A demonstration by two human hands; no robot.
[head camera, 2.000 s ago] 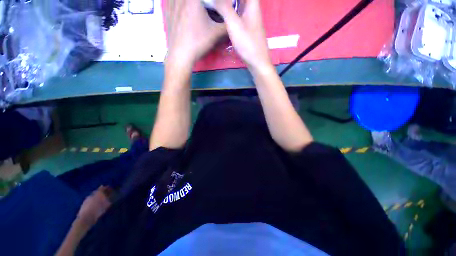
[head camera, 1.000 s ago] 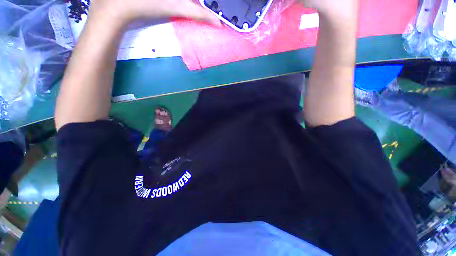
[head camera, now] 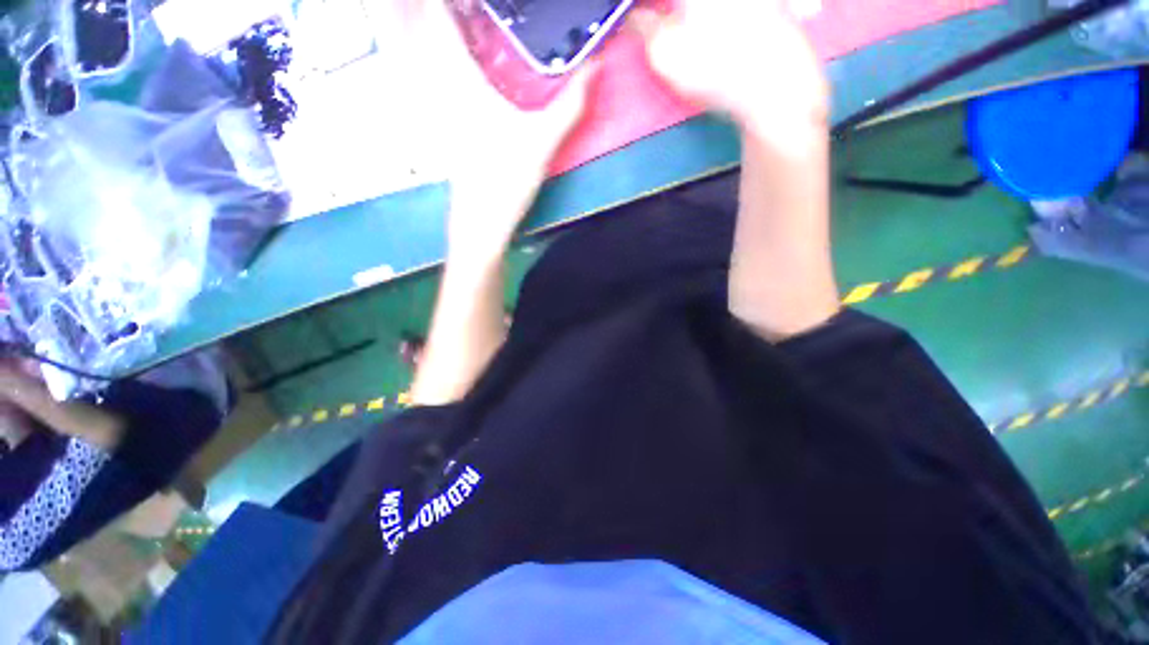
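A housing with a white rim and dark inner side lies over the red mat, cut off by the top edge. My left hand is blurred and overexposed, just below and left of the housing; whether it touches the housing cannot be told. My right hand is also blurred, over the mat to the right of the housing, with a visible gap between them. Its fingers are not distinct, and I cannot tell if it holds something small.
Clear bags and dark-centred units lie at the left. A dark screw pile is on the white sheet. A black cord crosses at right above a blue round stool. Another person's arm is at lower left.
The view has shifted and tilted, showing more of the left side. My left hand has come nearer the housing's lower edge. The cord is in view again at the right.
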